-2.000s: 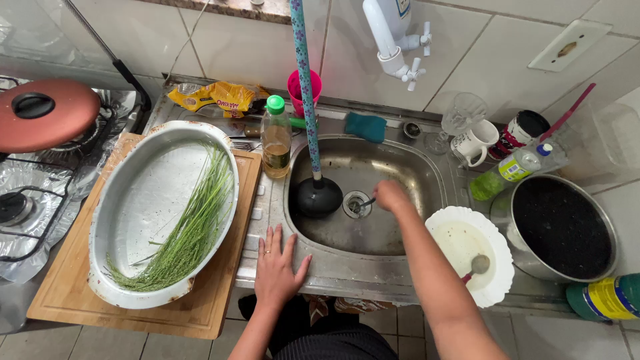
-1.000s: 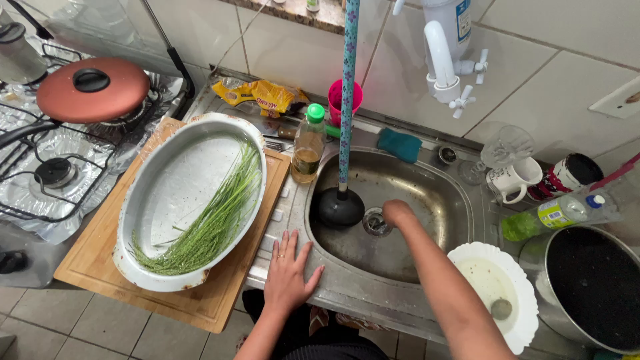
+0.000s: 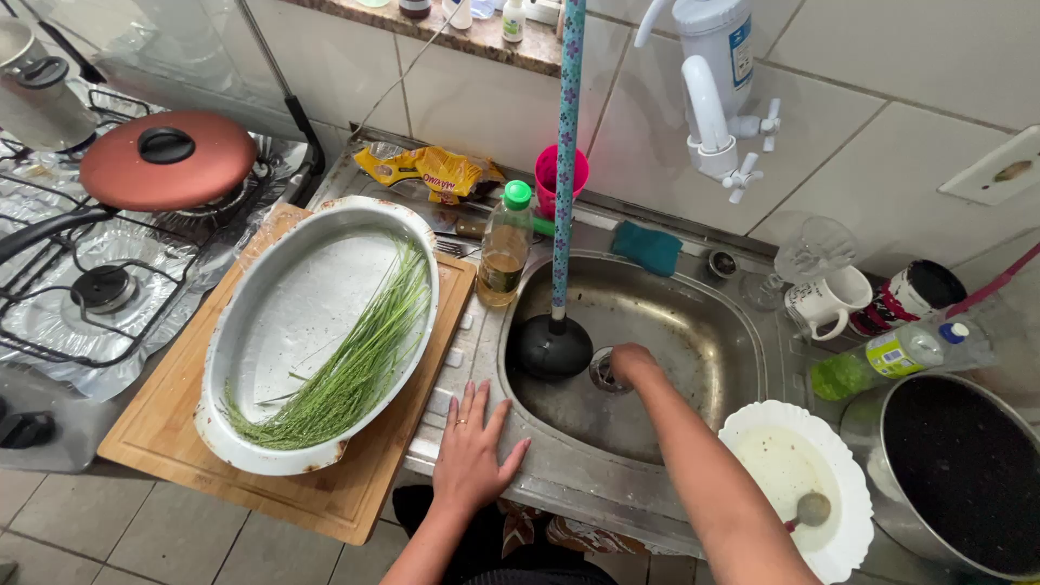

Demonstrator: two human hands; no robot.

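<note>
My right hand [image 3: 635, 366] reaches into the stainless steel sink [image 3: 691, 325], its fingers at the metal drain strainer [image 3: 605, 372]; what they grip is hidden. Left of it a black rubber plunger [image 3: 555, 348] stands upright in the basin, with a flowered blue handle. My left hand [image 3: 475, 443] lies flat, fingers spread, on the steel edge before the sink, holding nothing. To its left, a worn oval metal pan [image 3: 284, 309] with a bundle of green grass-like stems [image 3: 349, 374] sits on a wooden cutting board [image 3: 162, 431]. A teal sponge [image 3: 647, 248] lies on the sink's back rim.
A green-capped bottle [image 3: 505, 252] and pink cup [image 3: 561, 175] stand behind the sink's left side. On the right are a scalloped white bowl [image 3: 780, 439] with a spoon, a pot of dark contents [image 3: 959, 471], a white mug [image 3: 829, 301] and a green bottle [image 3: 877, 357]. A lidded red pan [image 3: 166, 162] sits on the stove.
The view has shifted left. My right hand stays at the drain; the small dark piece it showed two seconds ago is out of sight. My left hand still rests on the sink edge.
</note>
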